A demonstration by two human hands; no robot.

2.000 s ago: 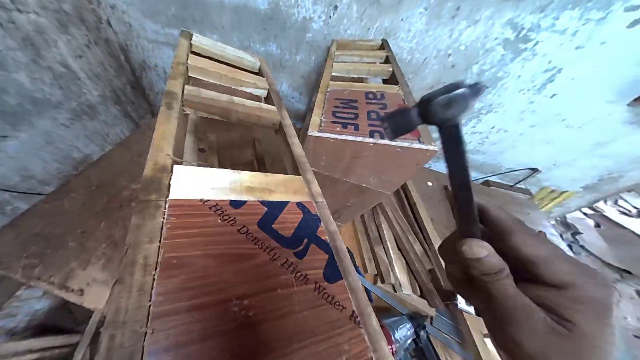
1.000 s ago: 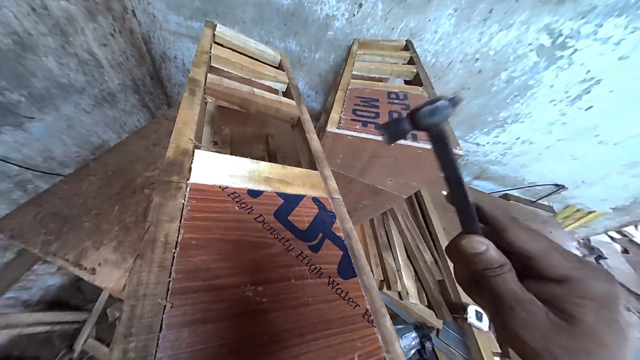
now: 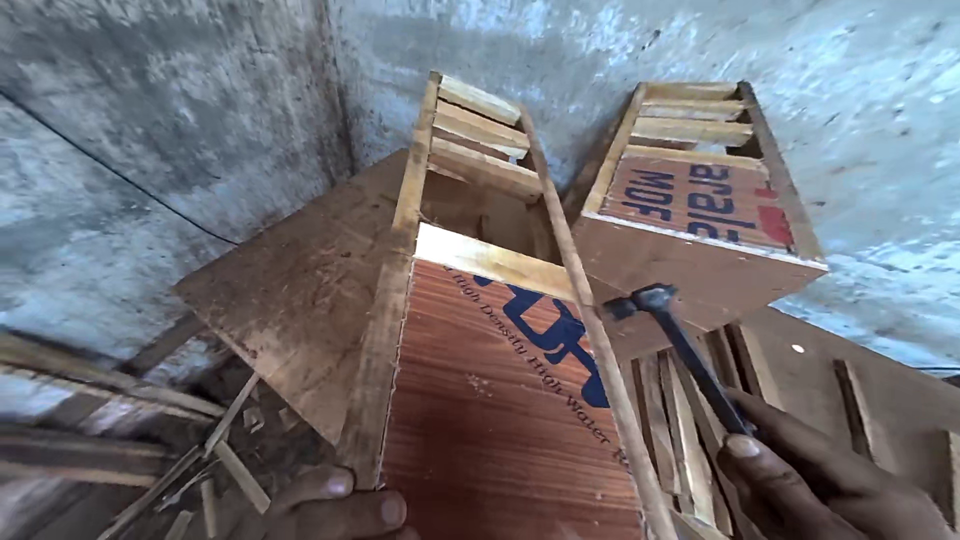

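My right hand [image 3: 825, 472] is closed around the handle of a dark metal hammer [image 3: 694, 360]. The hammer's head is beside the right rail of a long wooden frame, which has a reddish wood-grain MDF panel [image 3: 502, 405] set in its near part. At the lower left edge of this frame [image 3: 375, 360], the fingers of my left hand [image 3: 337, 502] rest on the left rail and panel edge; the rest of that hand is cut off. Several wooden crosspieces [image 3: 484, 169] span the frame's far end, and a pale one [image 3: 491, 259] borders the panel.
A second frame [image 3: 697, 202] with a printed MDF panel leans at the right against the rough wall [image 3: 487, 45]. A brown board [image 3: 300, 277] lies under the near frame. Wood strips [image 3: 679, 435] are at the right, scraps [image 3: 240, 476] at lower left. A black cable [image 3: 120, 169] crosses the wall.
My right hand has lowered the hammer from above the second frame's near end to beside the near frame's rail. My left hand has come into view at that frame's left rail. The view has shifted left.
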